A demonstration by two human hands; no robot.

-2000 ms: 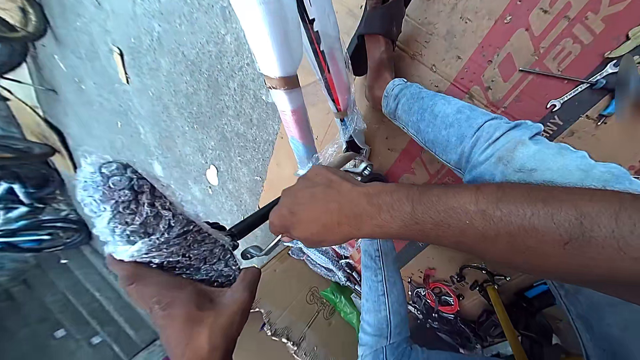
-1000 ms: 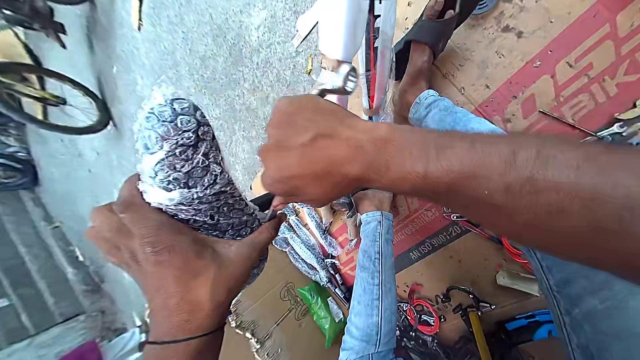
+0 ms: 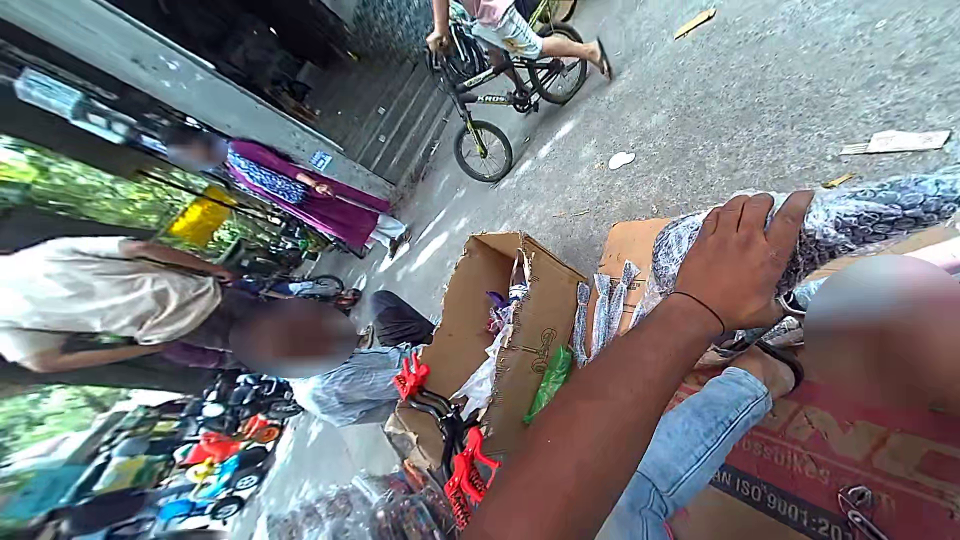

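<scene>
My left hand (image 3: 742,262) lies over a bicycle saddle wrapped in bubble wrap (image 3: 862,225) at the right of the view, its fingers spread across the wrapping. Just below the hand a small piece of a metal ring shows, perhaps a spanner end; what holds it is hidden. A blurred patch covers the area at the right edge, and my right hand cannot be made out there. White-wrapped tubes (image 3: 941,255) show at the right edge.
An open cardboard box (image 3: 555,300) stands ahead, with red-ended black parts (image 3: 469,472) and a green plastic packet (image 3: 550,384) beside it. Printed cardboard (image 3: 810,450) covers the ground at lower right. Several people are nearby, one on a bicycle (image 3: 484,150); wrapped strips (image 3: 601,315) lie near the box.
The view has swung widely toward the street. My left hand stays on the wrapped saddle. My right hand, seen with a metal spanner earlier, can no longer be made out.
</scene>
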